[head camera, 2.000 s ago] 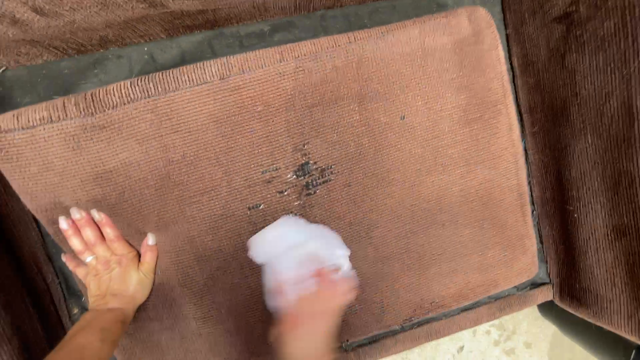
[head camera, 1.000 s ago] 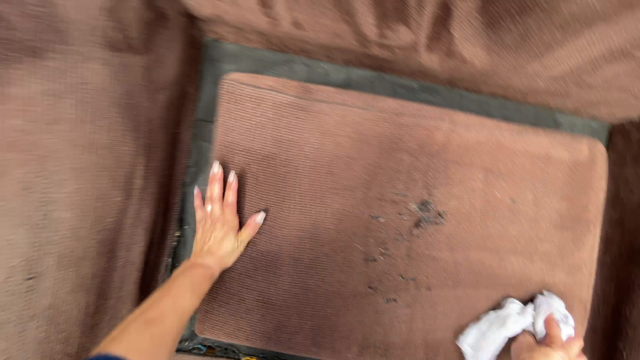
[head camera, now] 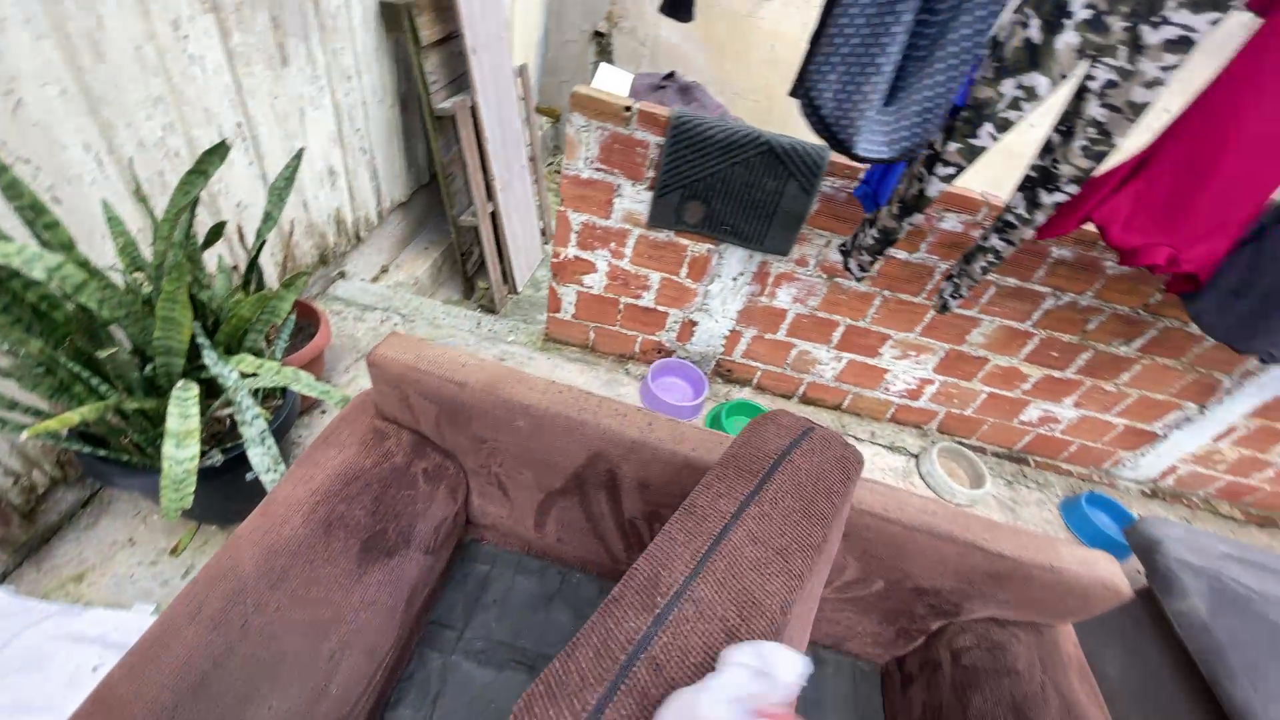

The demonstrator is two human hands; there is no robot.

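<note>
A brown ribbed seat cushion (head camera: 700, 570) stands on its edge across a small brown sofa (head camera: 600, 440), its dark zipper side facing up. At the bottom edge, against the cushion's right side, is a blurred white cloth (head camera: 745, 680). Only a sliver of my right hand (head camera: 778, 713) shows below the cloth, which it holds. Dark lining (head camera: 490, 610) covers the sofa base on both sides of the cushion. My left hand is out of the picture.
Behind the sofa are a purple bowl (head camera: 674, 388), a green bowl (head camera: 738, 415), a beige bowl (head camera: 953, 472), a blue bowl (head camera: 1098, 522) and a brick wall (head camera: 860, 345). Clothes (head camera: 900, 80) hang above. A potted snake plant (head camera: 175, 330) stands at left.
The cushion lay flat in the sofa a second ago and now stands on edge. My left hand, resting on it before, has left the view. The view has swung up to the yard.
</note>
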